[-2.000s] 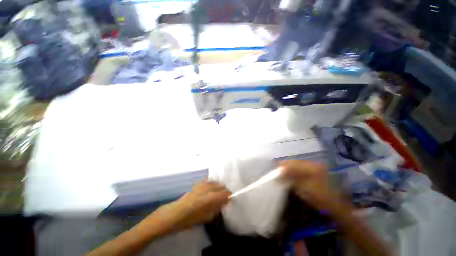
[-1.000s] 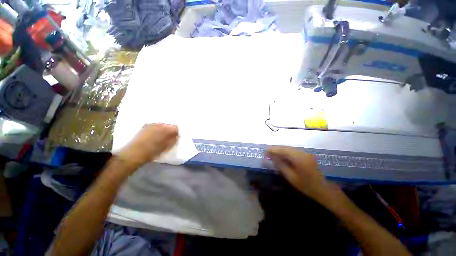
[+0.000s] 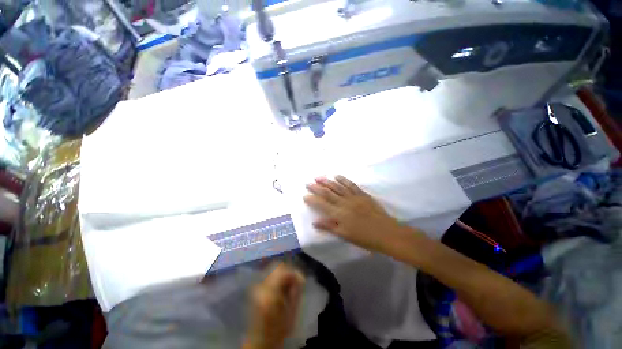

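A white cut panel (image 3: 389, 180) lies on the machine table in front of the needle and hangs over the front edge. My right hand (image 3: 348, 213) rests flat on its left part, fingers spread. My left hand (image 3: 276, 296) is blurred, with fingers curled, low in front of the table edge; whether it holds anything cannot be told. A stack of cut panels (image 3: 164, 157) covers the table on the left, its near corner overhanging the edge. The presser foot area (image 3: 315, 126) is above and behind the panel. A dark thread (image 3: 276, 184) lies just left of the panel.
The JACK sewing machine (image 3: 382, 65) spans the back. The table ruler (image 3: 256, 235) shows between stack and panel. Black-handled scissors (image 3: 558, 143) lie on grey cloth at right. A plastic-wrapped bundle (image 3: 48, 232) is at left. Blue-grey fabric heaps (image 3: 71, 75) stand at back left.
A white panel now lies before the needle, where bare table and a yellow patch showed. My right hand is now flat on it; my left hand has moved right and down, off the stack. The view has shifted.
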